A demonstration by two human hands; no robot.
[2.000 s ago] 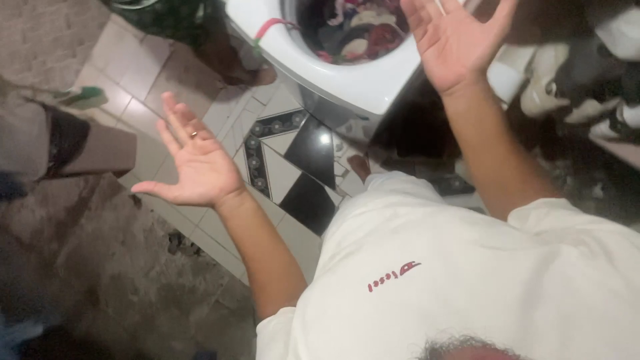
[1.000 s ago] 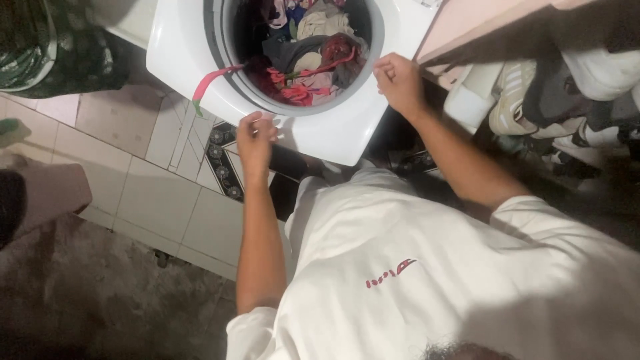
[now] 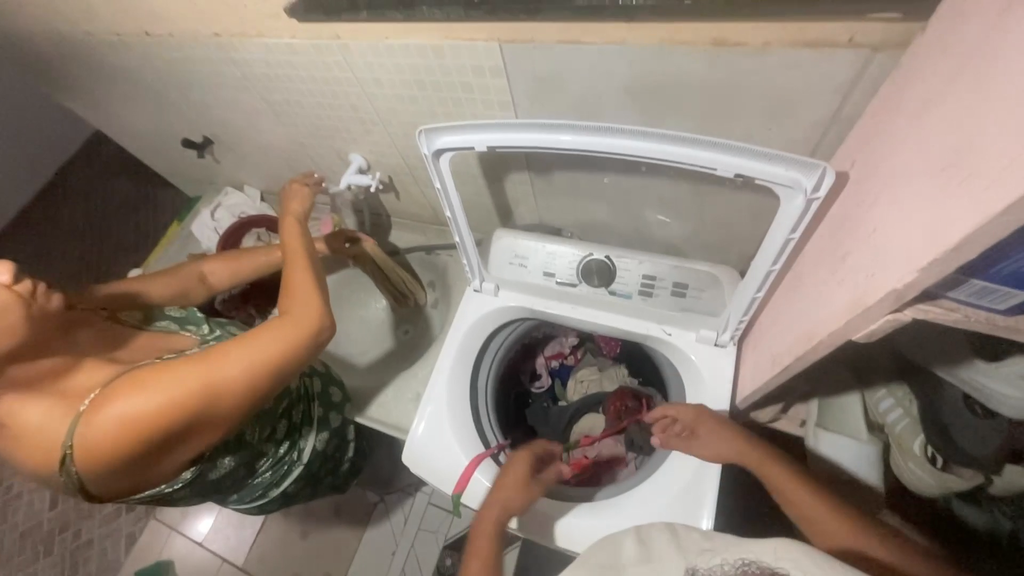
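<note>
A white top-loading washing machine point(image 3: 448, 456) stands in front of me with its lid point(image 3: 624, 136) raised. Its drum holds a heap of mixed clothes point(image 3: 596, 380). My left hand point(image 3: 532, 472) is over the front left of the drum opening, its fingers closed on a thin red strap point(image 3: 600, 436). At the opening's right side, my right hand point(image 3: 700, 432) pinches the same strap, which runs between the two hands above the clothes. A pink and green end of a strap point(image 3: 476, 472) hangs over the machine's left rim.
At the left another person point(image 3: 200, 384) stands by a sink point(image 3: 376, 384), one hand at a white tap point(image 3: 356, 176), the other holding a brownish cloth point(image 3: 396, 276). A reddish basin point(image 3: 248, 232) is behind. A pink panel point(image 3: 896, 192) and shelved shoes point(image 3: 912, 432) border the right.
The view has swung up to the whole machine and the other person. My hands, raised and spread apart at first, have come down to the drum opening and taken hold of the red strap.
</note>
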